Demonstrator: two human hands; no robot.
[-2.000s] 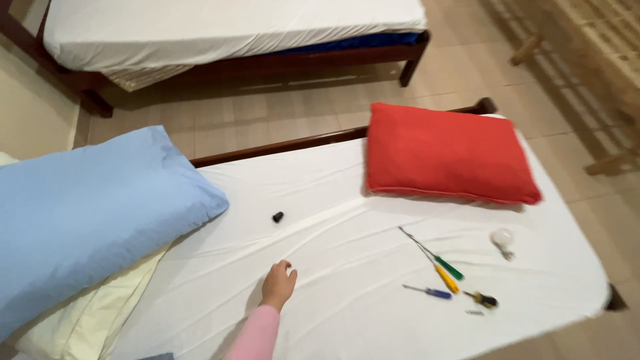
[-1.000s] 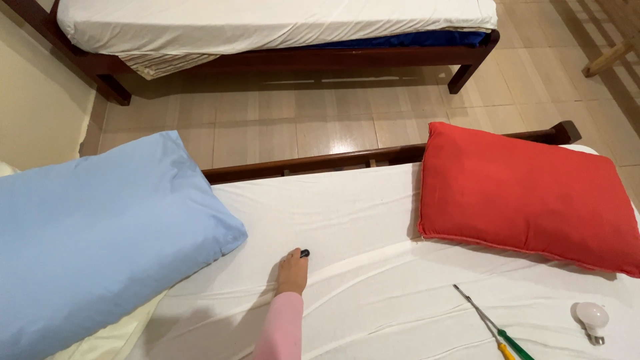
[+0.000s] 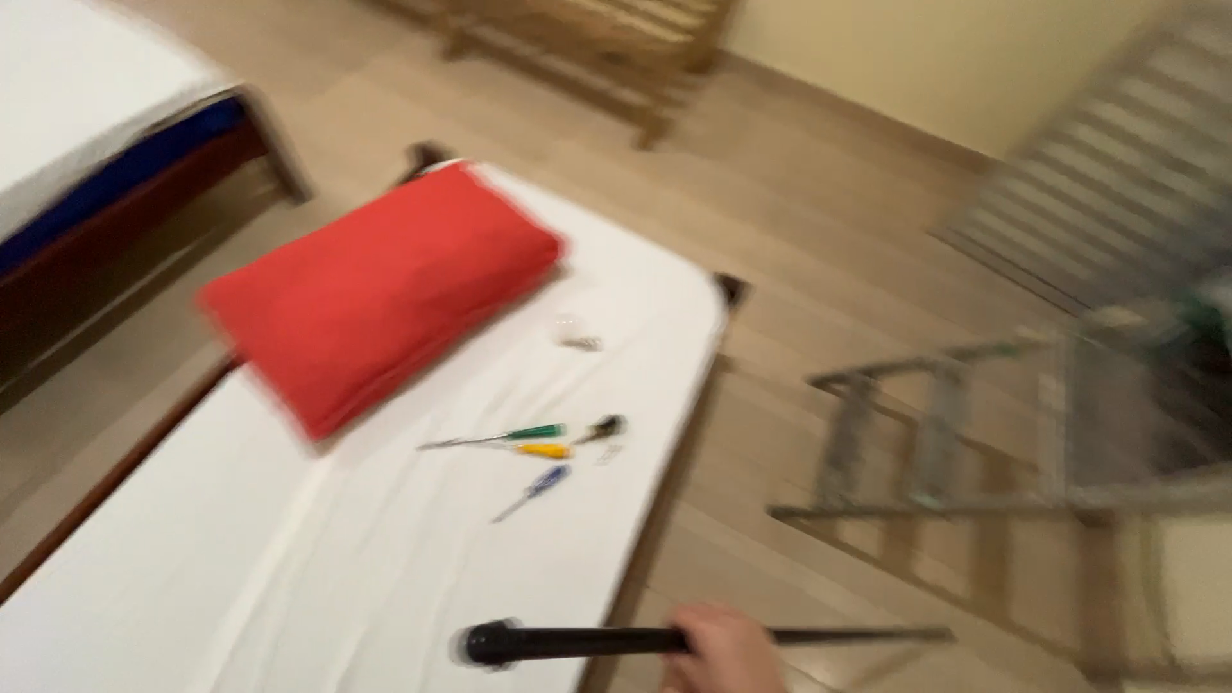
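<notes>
My right hand (image 3: 727, 650) is at the bottom edge, closed around a long black pole (image 3: 597, 641) with a thick rounded end at the left. The pole lies across the view, over the bed's edge. My left hand is out of view. On the white bed sheet (image 3: 385, 539) lie a green-handled screwdriver (image 3: 534, 432), a yellow-handled one (image 3: 545, 450) and a blue-handled one (image 3: 549, 479). Beside them is a short, dark-handled tool (image 3: 606, 426). A white light bulb (image 3: 576, 337) lies farther up. The view is blurred.
A red pillow (image 3: 385, 289) lies on the bed. A metal ladder (image 3: 938, 433) stands or leans at the right, near a slatted rack (image 3: 1088, 164). Another bed (image 3: 87, 106) is at upper left, and a wooden slatted piece of furniture (image 3: 587, 48) is at the top.
The view has swung far to the right. A hand was at the small black object on the sheet one second ago; now my right hand holds a black pole, which the earlier frames do not show.
</notes>
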